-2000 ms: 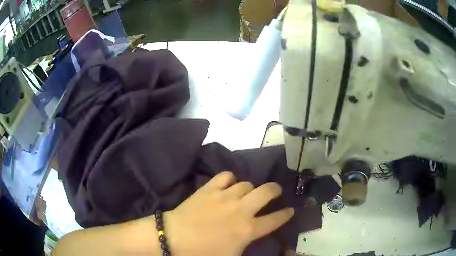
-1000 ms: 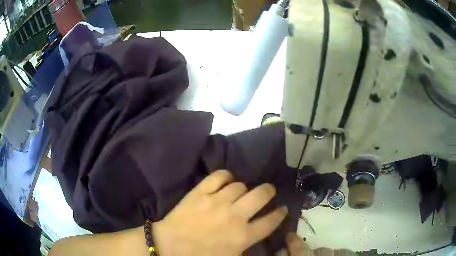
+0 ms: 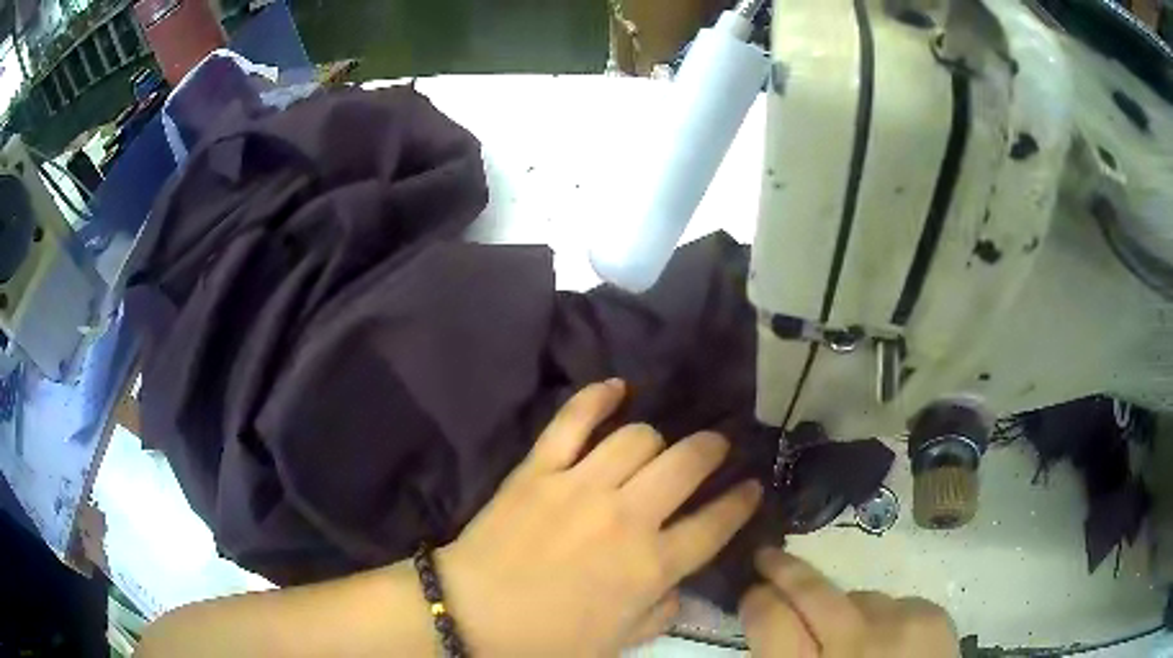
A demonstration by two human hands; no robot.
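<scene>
A dark plum-brown garment point(image 3: 347, 347) lies in a large soft heap left of the needle. Its right part runs under the cream-white sewing machine head point(image 3: 900, 193). My left hand point(image 3: 585, 527), with a beaded bracelet, lies spread flat on the cloth left of the presser foot point(image 3: 782, 463). My right hand point(image 3: 836, 617) is cut off by the bottom edge. Its fingertips pinch the cloth's near edge just below the foot. A ribbed brass-brown knob point(image 3: 945, 482) sits low on the head, beside a small round silver fitting point(image 3: 877, 510).
A white lamp tube point(image 3: 682, 161) hangs left of the head, over the white table point(image 3: 547, 167). Dark ragged scraps point(image 3: 1093, 476) lie on the machine bed at the right. A reddish cylinder point(image 3: 184, 36) stands at the back left. Another pale machine point(image 3: 45, 264) is at the left edge.
My right hand has come in from the bottom edge onto the cloth. The cloth near the needle has shifted away from me and bunched up behind my left hand.
</scene>
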